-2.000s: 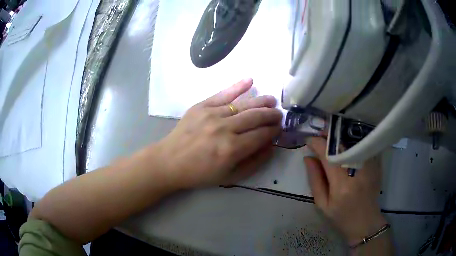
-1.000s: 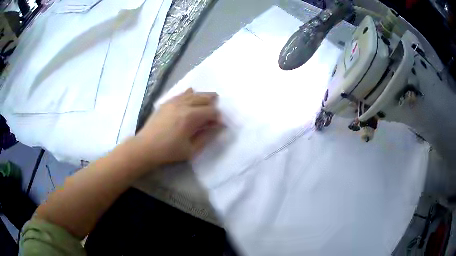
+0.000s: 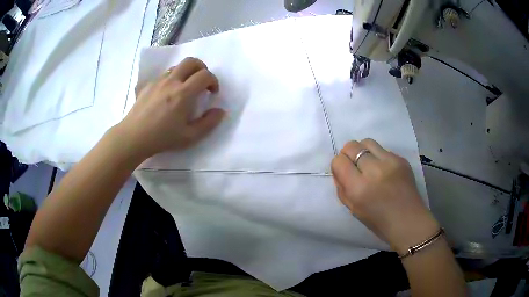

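Note:
A large white garment panel lies over the machine bed and hangs over its front edge. Dark stitch lines on it run across and up, meeting near my right hand. My left hand rests on the panel's upper left part with fingers curled; whether it pinches cloth is unclear. My right hand has its fingers closed on the panel at the corner of the stitch lines. The presser foot is above and left of my right hand's wrist, at the panel's upper right, with a thread hanging beside it.
The white sewing machine head is at upper right, with a ribbed knob beside the foot. Stacked white panels lie at left on a plastic-wrapped surface. A grey lamp is at the top edge. Small dark snips lie at far right.
The panel has turned and come toward me, its stitch lines now in front of me. My right hand, out of sight one second ago, is on the panel. The view has shifted.

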